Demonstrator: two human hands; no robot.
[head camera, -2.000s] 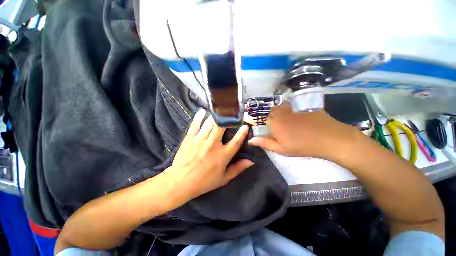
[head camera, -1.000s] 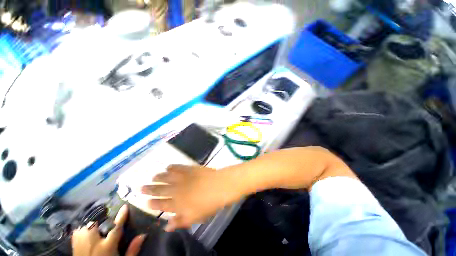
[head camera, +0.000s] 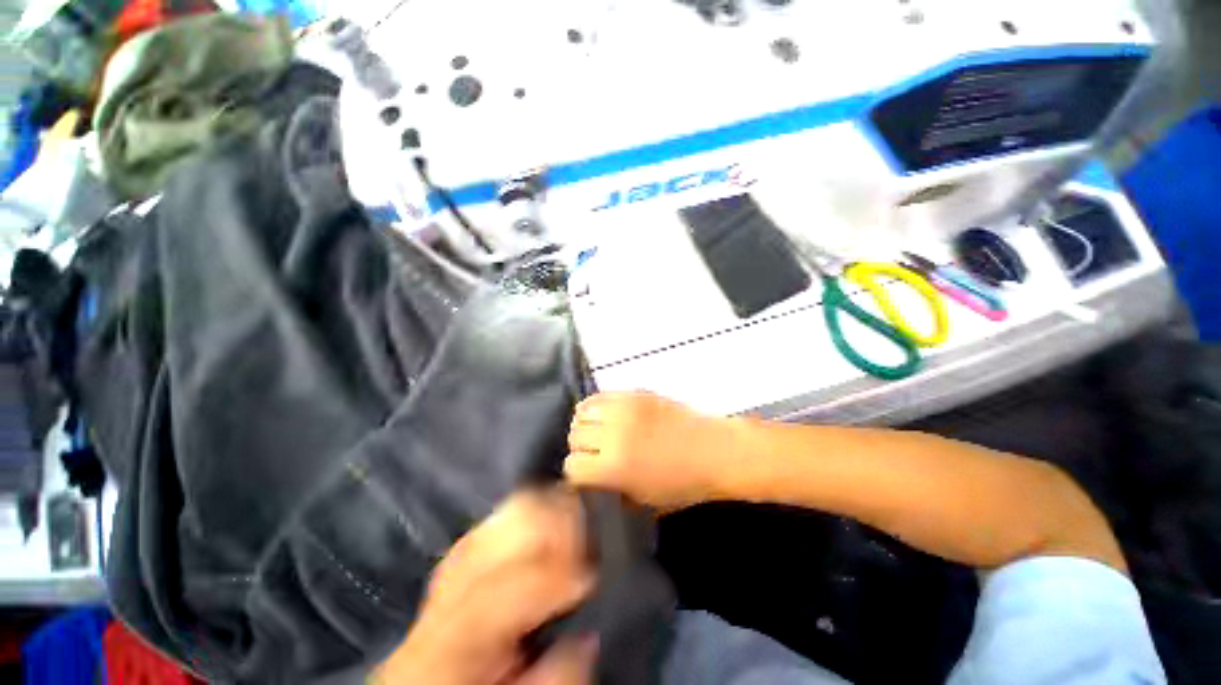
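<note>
Charcoal-black trousers (head camera: 268, 361) lie bunched left of the needle area and spill over the front edge of the table. My right hand (head camera: 643, 448) is closed on the cloth edge just in front of the table. My left hand (head camera: 502, 582) is blurred, low and left of my right hand, and grips a fold of the same cloth. The white sewing machine (head camera: 643, 114) with a blue stripe stands behind. Its needle area (head camera: 536, 268) is at the cloth's upper edge; the presser foot is too blurred to make out.
Right of the needle a dark phone-like rectangle (head camera: 747, 254) lies on the table. Beside it are green-handled scissors (head camera: 868, 332), yellow handles (head camera: 924, 301), thin pink and blue sticks (head camera: 971, 292) and a black oval object (head camera: 988, 254). A control panel (head camera: 1011, 107) is at the machine's right end. Blue crate (head camera: 1192, 187) far right.
The view has swung right and then partly back. Both hands have moved from the needle area to the cloth in front of the table edge, and both now grip it.
</note>
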